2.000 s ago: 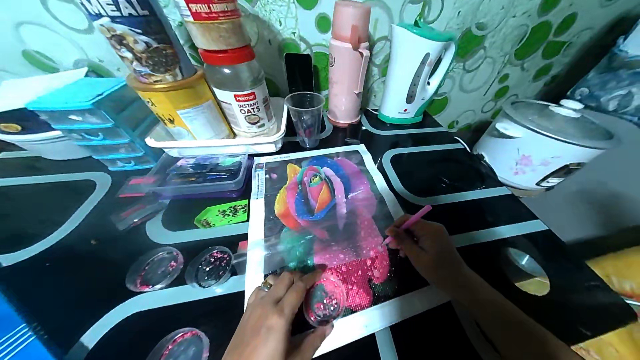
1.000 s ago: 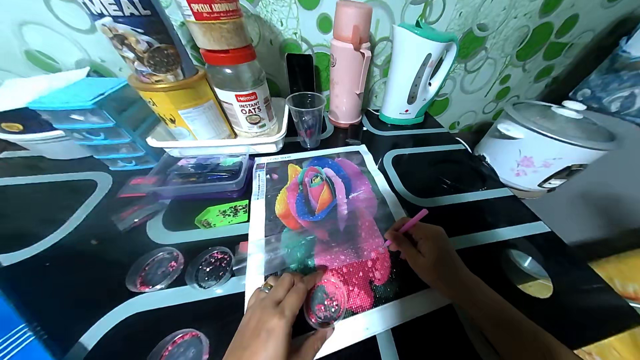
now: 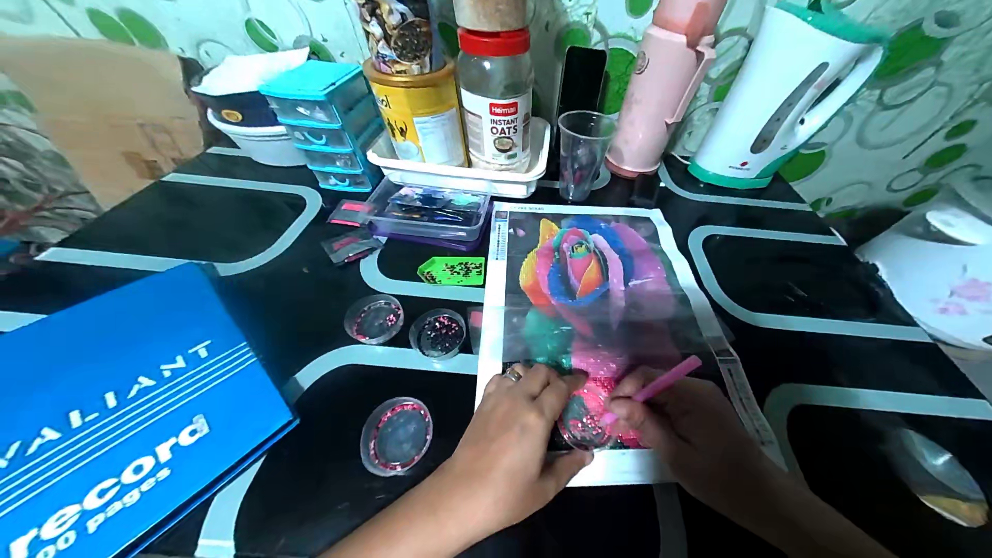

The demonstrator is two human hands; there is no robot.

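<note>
A diamond painting canvas of a multicoloured rose (image 3: pixel 581 271) lies on the black table. My left hand (image 3: pixel 519 426) rests on its lower left part, thumb and fingers at a small clear round dish (image 3: pixel 585 418) of pink drills standing on the canvas. In my right hand (image 3: pixel 682 422) is a pink applicator pen (image 3: pixel 666 378), its tip down at the dish. To the left of the canvas are a green tray (image 3: pixel 452 271) with dark drills and more round dishes (image 3: pixel 374 319), (image 3: pixel 438 334), (image 3: pixel 397 436) holding drills.
A blue record book (image 3: pixel 132 411) lies at the left. Behind stand a small drawer unit (image 3: pixel 325 124), a white tray (image 3: pixel 465 182) with jars, a plastic cup (image 3: pixel 581 155), a pink flask (image 3: pixel 659 93) and a white kettle (image 3: pixel 783 101). A purple-based clear box (image 3: pixel 430 213) sits before the tray.
My right hand has moved from the right edge of the canvas to the dish, bringing the pen tip there. The view has turned left, showing the blue book more fully.
</note>
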